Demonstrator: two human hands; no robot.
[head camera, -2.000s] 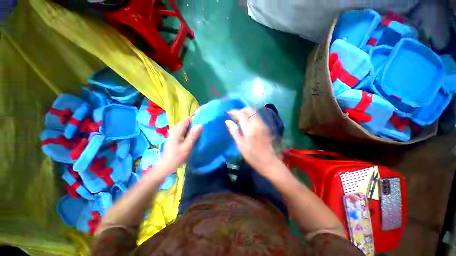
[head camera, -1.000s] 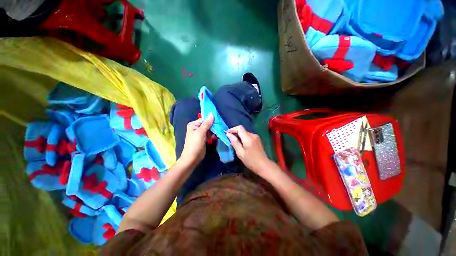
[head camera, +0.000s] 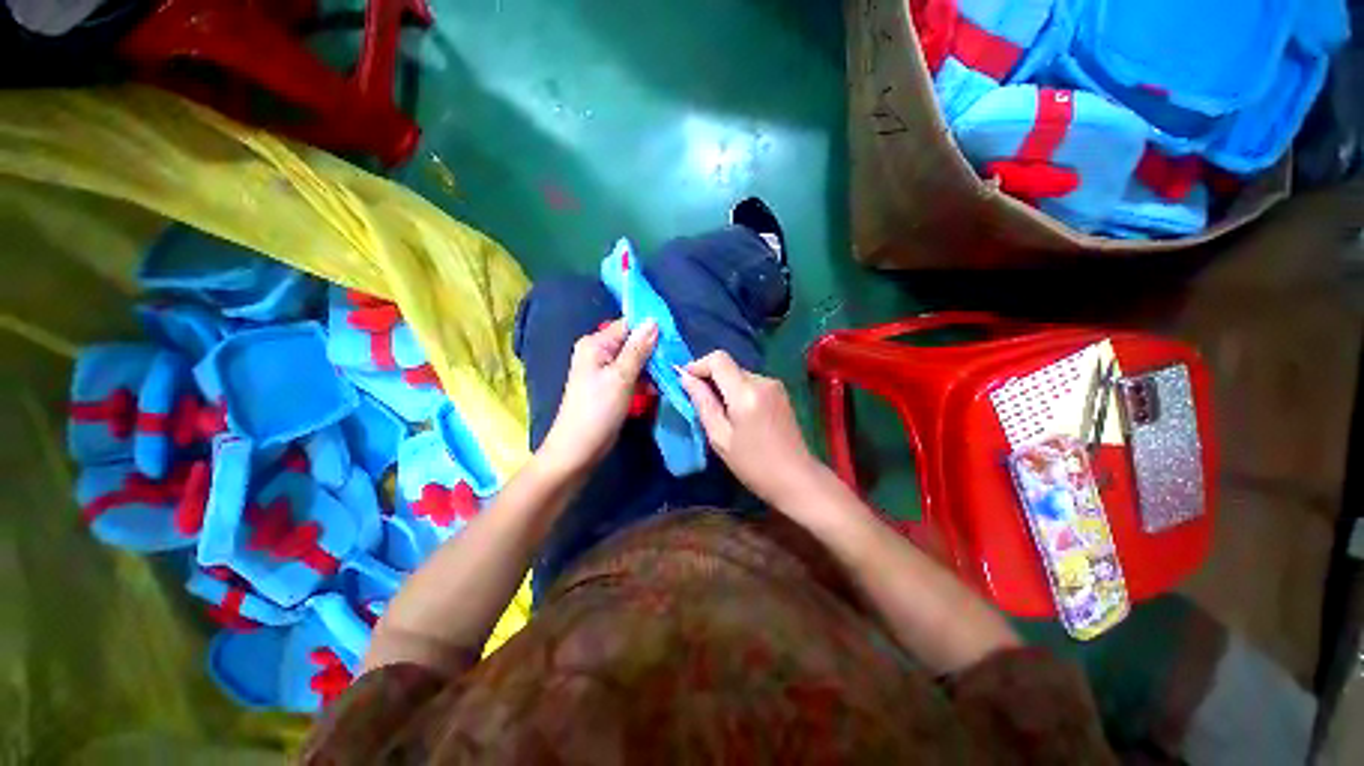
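Observation:
A light blue plush gift-box piece (head camera: 669, 355) is held edge-on over the lap, so it looks like a narrow strip running from upper left to lower right. A bit of its red bow shows on its left side, partly hidden by my left hand. My left hand (head camera: 601, 392) pinches the piece's edge near its middle between thumb and fingers. My right hand (head camera: 744, 424) pinches the rim a little lower, on the right side. The piece's lower end hangs free between the hands.
A yellow sheet (head camera: 374, 255) at left holds several blue pieces (head camera: 280, 383) with red bows. A brown carton (head camera: 916, 202) of pieces stands upper right. A red stool (head camera: 957, 524) at right holds a glittery phone (head camera: 1165, 449), a patterned case (head camera: 1068, 531) and a dotted card (head camera: 1043, 401). Another red stool (head camera: 255, 68) is upper left.
The piece was broad and blurred between both hands two seconds ago, then turned edge-on. Since one second ago the hands have shifted only slightly. The view has moved a little.

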